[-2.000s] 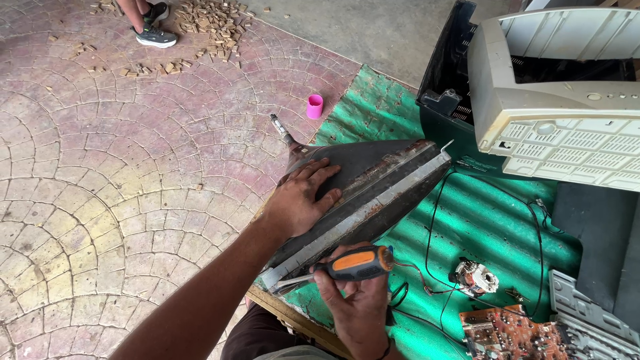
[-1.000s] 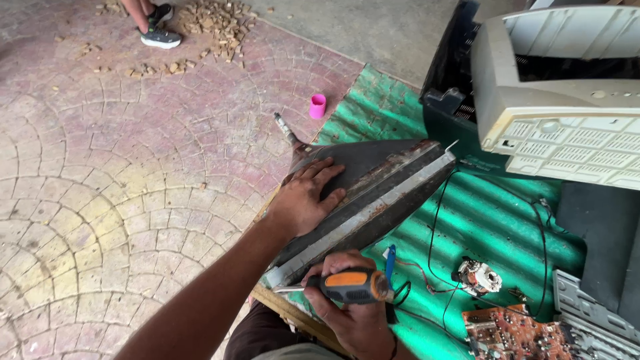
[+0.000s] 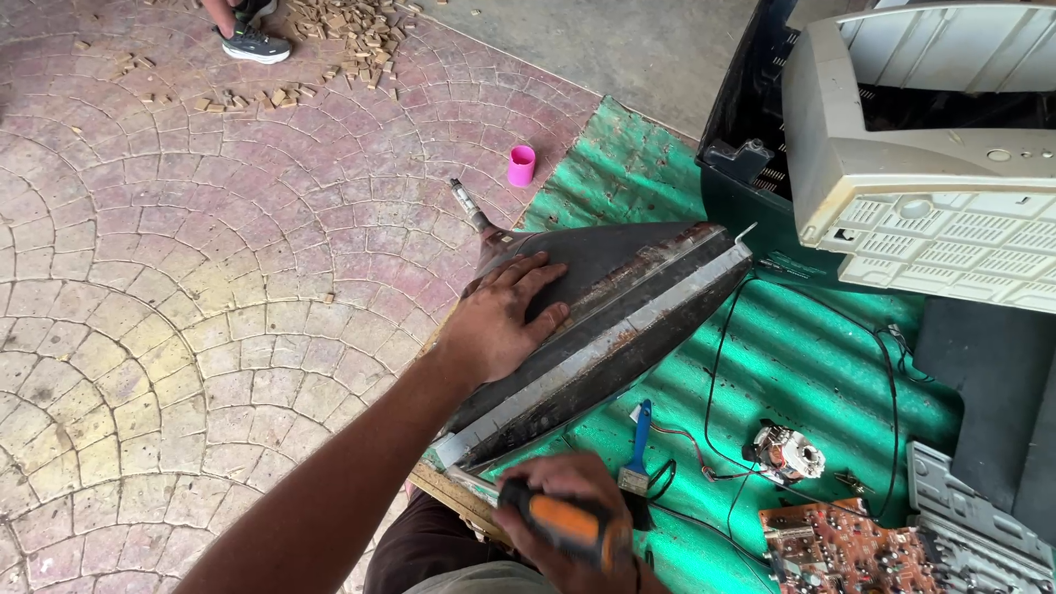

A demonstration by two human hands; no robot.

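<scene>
A dark cathode-ray tube [image 3: 610, 256] lies tilted on the green corrugated sheet, its narrow neck [image 3: 470, 206] pointing up and left. Along its rim runs a grey metal band [image 3: 594, 351] with rust patches. My left hand [image 3: 503, 318] rests spread on the tube's dark back, fingers apart. In my right hand [image 3: 569, 503] is a screwdriver [image 3: 561, 518] with an orange and black handle; its shaft reaches the lower left corner of the metal band. Whether the tip touches the band is hard to tell.
Right of the tube lie a blue-handled brush [image 3: 641, 437], a deflection yoke [image 3: 788, 452] with a cable, a circuit board [image 3: 841, 549] and a metal plate [image 3: 982, 503]. Monitor housings [image 3: 833, 165] stand at upper right. A pink cup [image 3: 521, 166] and a person's shoe [image 3: 256, 43] are beyond.
My right hand and the screwdriver have moved down and away from the tube, and the blue brush shows more fully. My left hand stays on the tube.
</scene>
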